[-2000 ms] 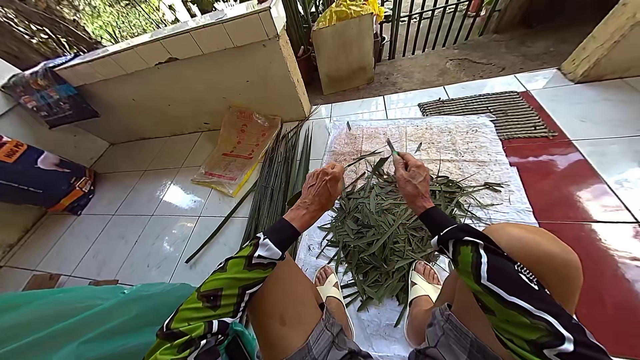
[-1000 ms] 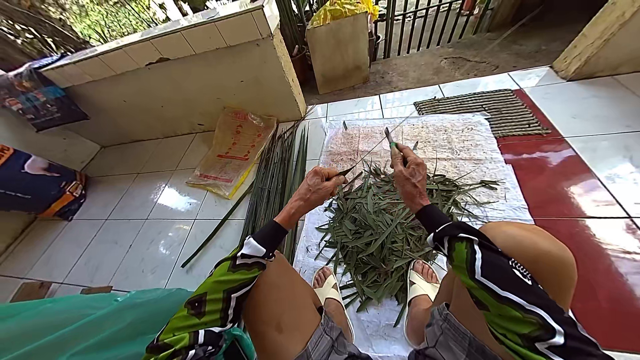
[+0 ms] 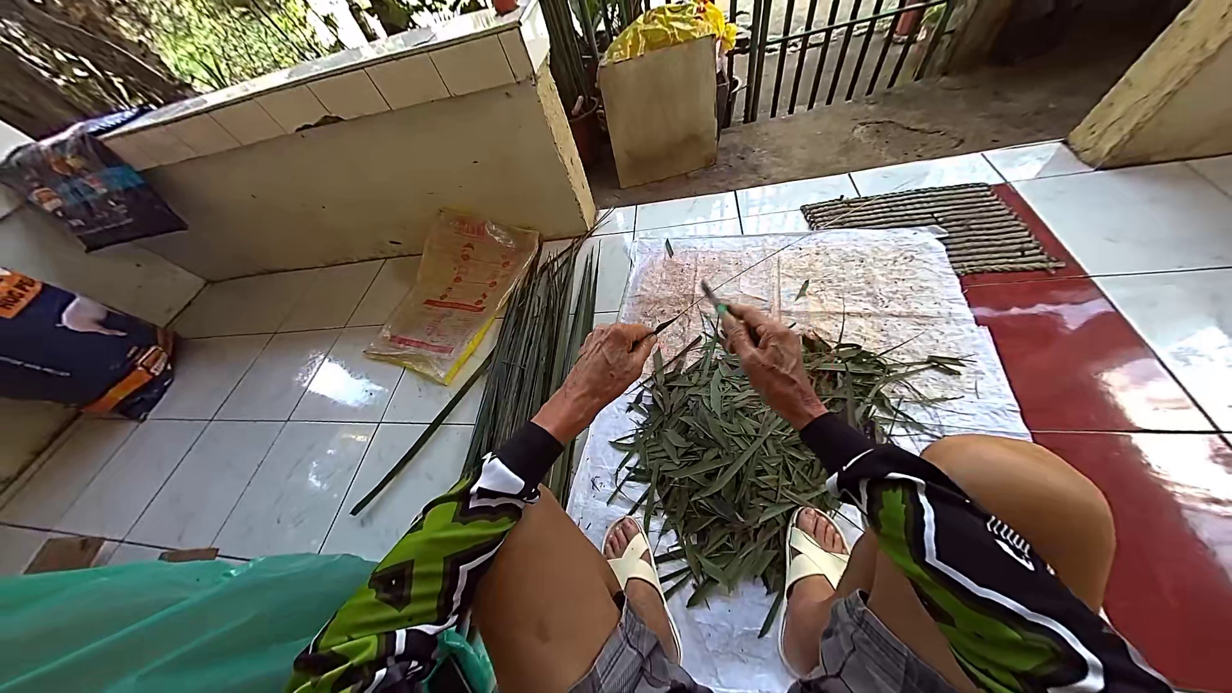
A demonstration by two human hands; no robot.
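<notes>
My left hand (image 3: 606, 371) grips the end of a thin leaf midrib (image 3: 741, 274), which stretches up and to the right past the knife. In my right hand (image 3: 770, 361) is a small knife (image 3: 714, 298) with a green handle, its blade pointing up and left beside the midrib. Below both hands, cut green leaf strips (image 3: 731, 472) lie heaped on a white woven sack (image 3: 866, 279) spread between my sandaled feet. Long narrow leaves (image 3: 534, 356) lie in a bundle on the tiles left of the sack.
A yellowish plastic bag (image 3: 457, 289) lies beside the bundle. Green plastic (image 3: 173, 616) covers the lower left. A rope-like mat (image 3: 934, 226) touches the sack's far right corner. A low wall (image 3: 385, 173) and a dark printed sack (image 3: 82, 342) stand left.
Two seconds ago my hands held a shorter-looking piece close together; a long thin midrib now extends from my left hand. The knife has stayed in my right hand.
</notes>
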